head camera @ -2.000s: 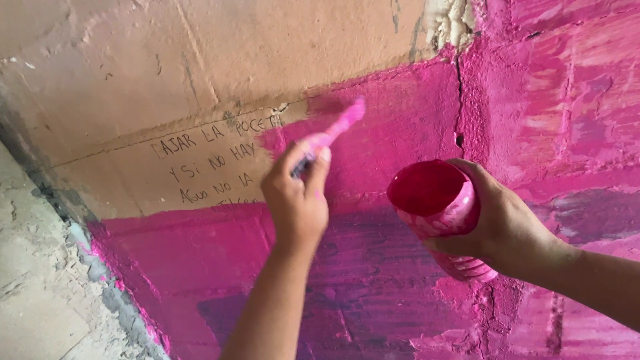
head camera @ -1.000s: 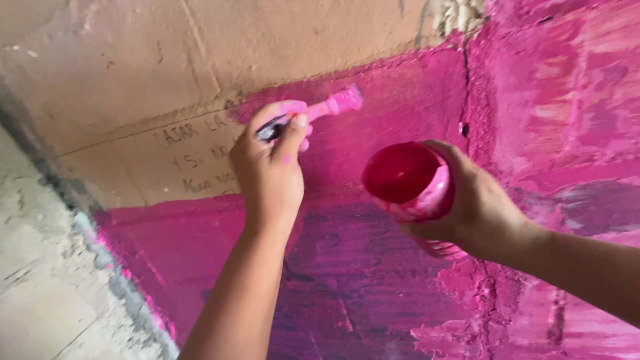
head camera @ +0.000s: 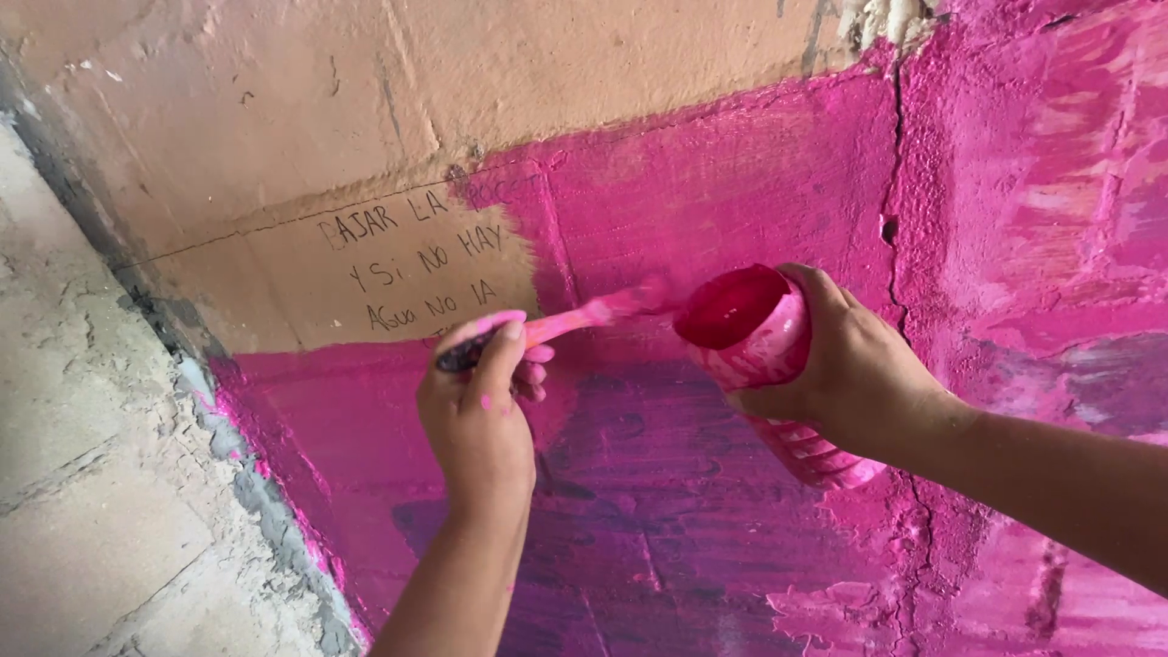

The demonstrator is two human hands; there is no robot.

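Observation:
A paintbrush (head camera: pixel 570 321) with a dark handle end and pink-coated bristles is gripped in my left hand (head camera: pixel 484 392). Its blurred bristle end points right, close to the mouth of a cut plastic bottle (head camera: pixel 744 338). My right hand (head camera: pixel 844 370) holds that bottle tilted, its open end toward the brush; pink paint coats it inside and out. Behind both hands is a block wall (head camera: pixel 730 192) covered in pink paint, with a bare tan patch (head camera: pixel 301 301) that bears handwriting. Whether the bristles touch the bottle's rim cannot be told. Pink specks mark my left hand.
A crack (head camera: pixel 898 182) runs down the pink wall right of centre. Unpainted tan wall (head camera: pixel 547 64) spans the top. At the left, a rough grey block wall (head camera: pixel 100 511) meets the painted one along a mortar-covered corner. Purple-toned paint (head camera: pixel 639 474) shows below my hands.
The brush has come down from the upper pink area to near the bottle's mouth. Pink now covers more of the wall beside the writing than two seconds ago.

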